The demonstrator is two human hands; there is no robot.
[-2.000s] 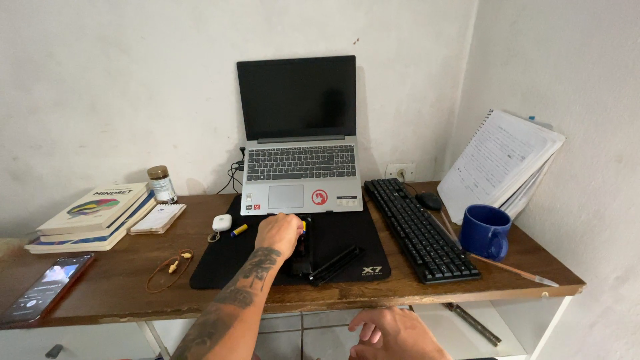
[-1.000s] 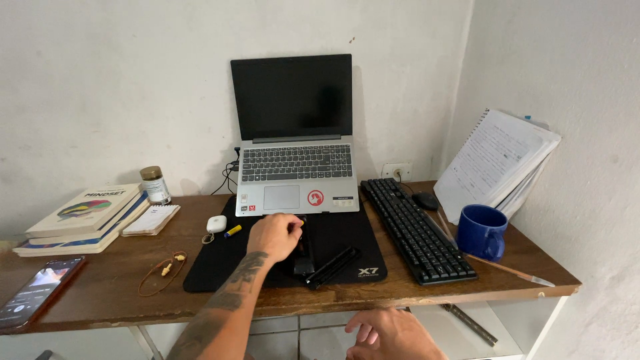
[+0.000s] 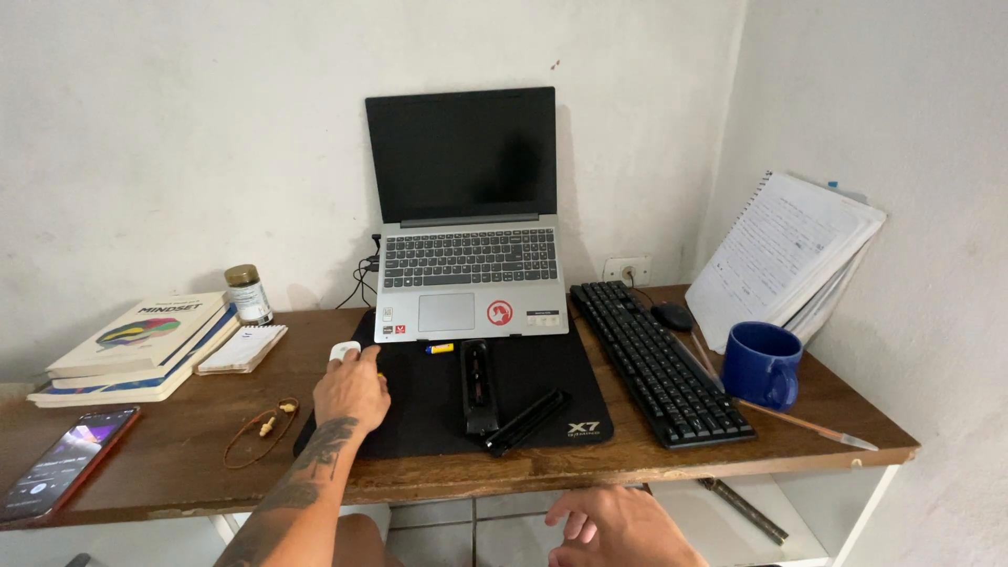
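My left hand (image 3: 354,387) reaches over the left edge of the black mouse pad (image 3: 409,417), beside a white earbud case (image 3: 345,351); a bit of yellow shows at its fingertips, mostly hidden. A yellow-and-blue battery (image 3: 439,348) lies on the pad below the laptop (image 3: 470,299). To the right of it is a black device with an open battery compartment (image 3: 478,387), and a slim black cover (image 3: 528,421) lies aslant by its lower end. Below the desk edge hovers my right hand (image 3: 618,524), fingers curled, with no object visible in it.
A black keyboard (image 3: 657,362), a mouse (image 3: 672,316), a blue mug (image 3: 761,366), a pen (image 3: 811,425) and a leaning spiral notebook (image 3: 780,252) are at right. Books (image 3: 138,335), a notepad (image 3: 240,349), a jar (image 3: 249,294), corded earplugs (image 3: 268,425) and a phone (image 3: 69,465) are at left.
My left hand has moved left from the black device to beside the earbud case. A battery now shows below the laptop, where the hand was. My right hand stays below the desk edge.
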